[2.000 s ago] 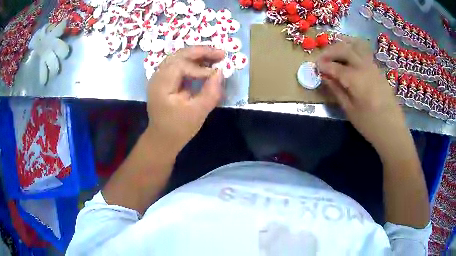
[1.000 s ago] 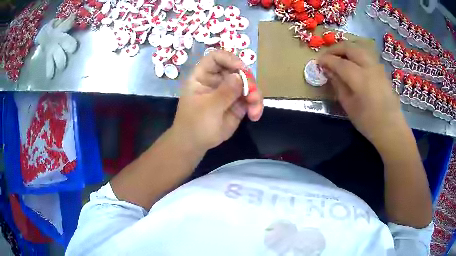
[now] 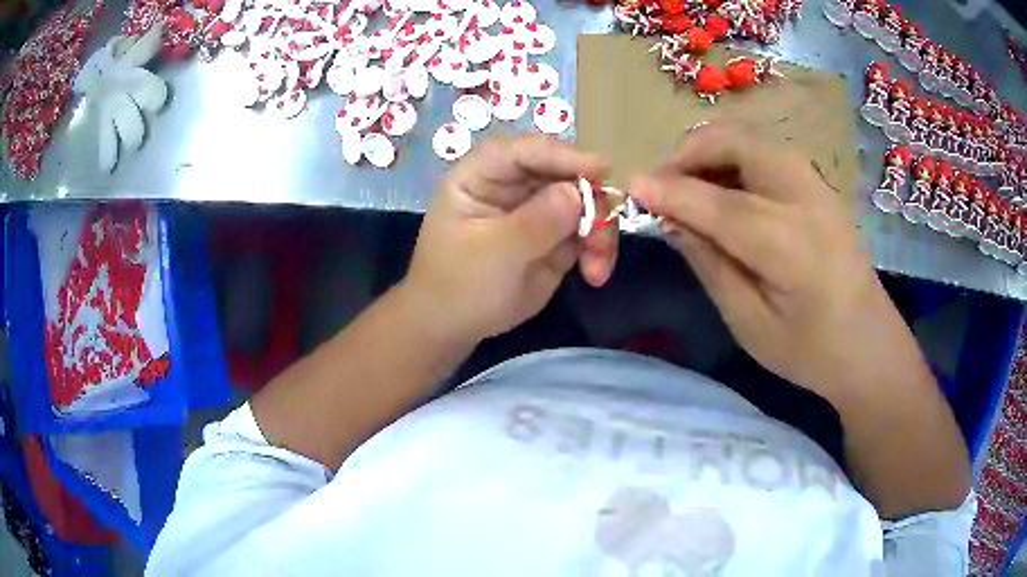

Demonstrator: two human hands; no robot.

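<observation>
My left hand (image 3: pixel 496 231) pinches a white disc base (image 3: pixel 587 207) seen edge-on between thumb and fingers, in front of the table edge. My right hand (image 3: pixel 766 225) holds a small red-and-white figure body (image 3: pixel 626 207) by its far end, its thin limbs close to the base; whether they touch is unclear. The right fingers hide most of the body. The cardboard mat (image 3: pixel 634 101) lies behind the hands, partly covered by my right hand. The white dish seen on it earlier is hidden or moved; I cannot tell which.
Loose bases (image 3: pixel 451 140) lie in a pile left of the mat. Figure bodies (image 3: pixel 712 79) are heaped at its back edge. Assembled figures (image 3: pixel 940 186) stand in rows at right. A white glove (image 3: pixel 122 96) lies at left. A blue bin (image 3: pixel 197 327) is below the table.
My left hand took a base from the pile and brought it in front of the table edge. My right hand has moved left from the dish on the mat to meet it.
</observation>
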